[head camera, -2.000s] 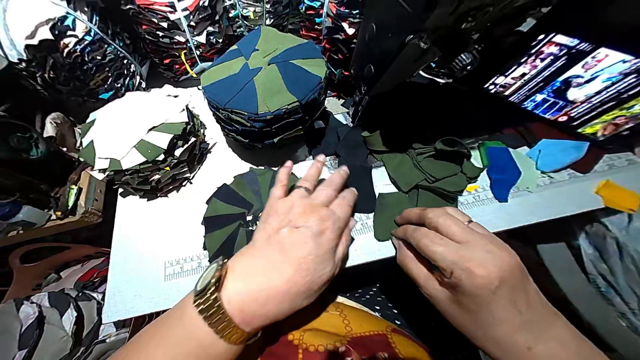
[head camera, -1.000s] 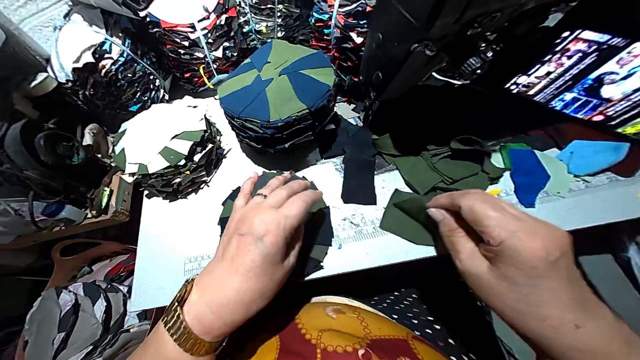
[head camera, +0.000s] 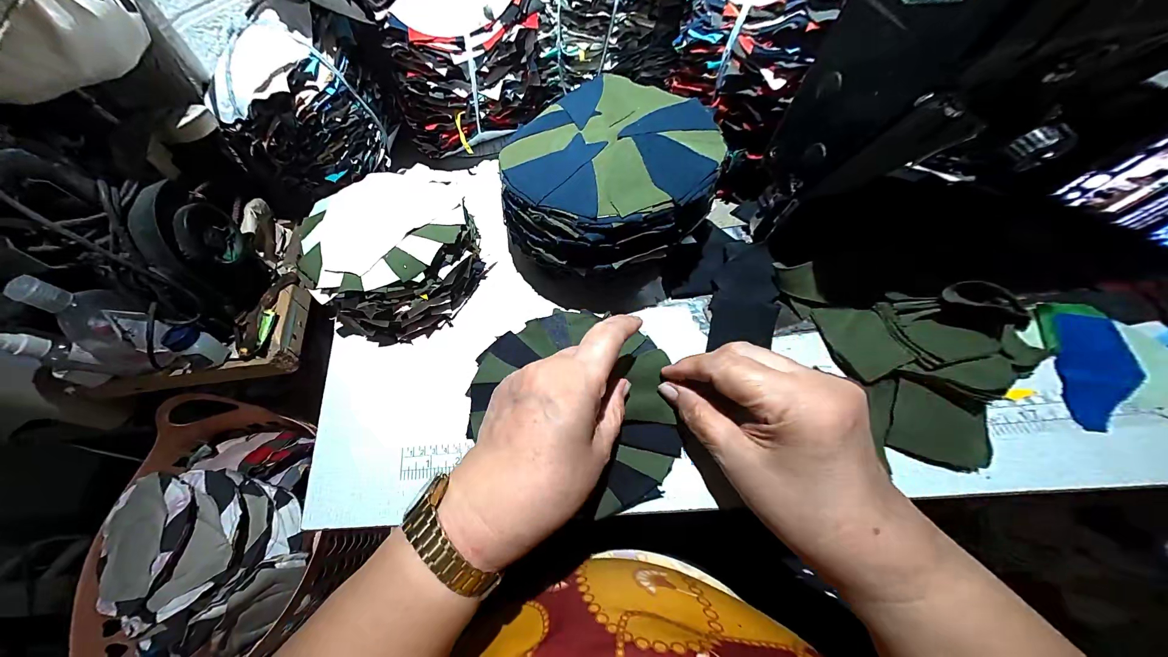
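A round of overlapping green and black fabric pieces lies on the white tabletop in front of me. Over its middle rests my left hand, a gold watch on the wrist; its palm side is hidden. My right hand pinches the edge of a green fabric piece at the round's right side, between thumb and forefinger. To the right lie loose dark green fabric pieces, and a black strip of fabric is just beyond my right hand.
Behind stands a tall stack of blue and green fabric rounds. A white and green stack is at the left. Tied fabric stacks line the back. A basket of fabric sits lower left, and a dark machine rises at the right.
My right hand has moved left with a green piece, from beside the loose green pieces to the round. My left hand still rests on the round.
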